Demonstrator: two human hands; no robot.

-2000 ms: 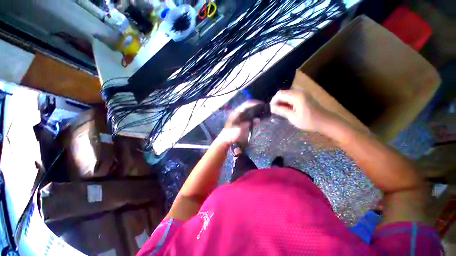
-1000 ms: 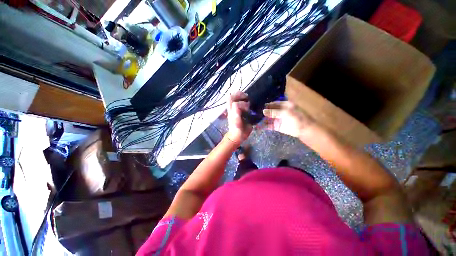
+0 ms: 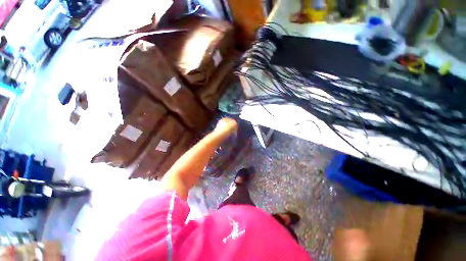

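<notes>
My left hand (image 3: 227,126) is small and blurred, off the table's near left corner, in front of the stacked cartons; I cannot tell whether it holds anything. My right hand (image 3: 353,242) is a blurred patch at the bottom right, against the open carton (image 3: 391,229); its fingers and anything in them cannot be made out. Loose black cables (image 3: 332,104) lie in long rows on the white table (image 3: 301,125) and over the black mat (image 3: 317,51). No coiled bundle can be made out.
The tub of ties (image 3: 382,45) and scissors (image 3: 413,63) are at the back of the table. A blue bin (image 3: 345,176) is under it. Taped brown cartons (image 3: 163,102) are stacked at left. A wheeled vehicle (image 3: 46,189) stands beyond on the left.
The view has swung left, so the table and carton sit further right. My hands, close together before, are now far apart; my right is down at the carton, my left by the table corner.
</notes>
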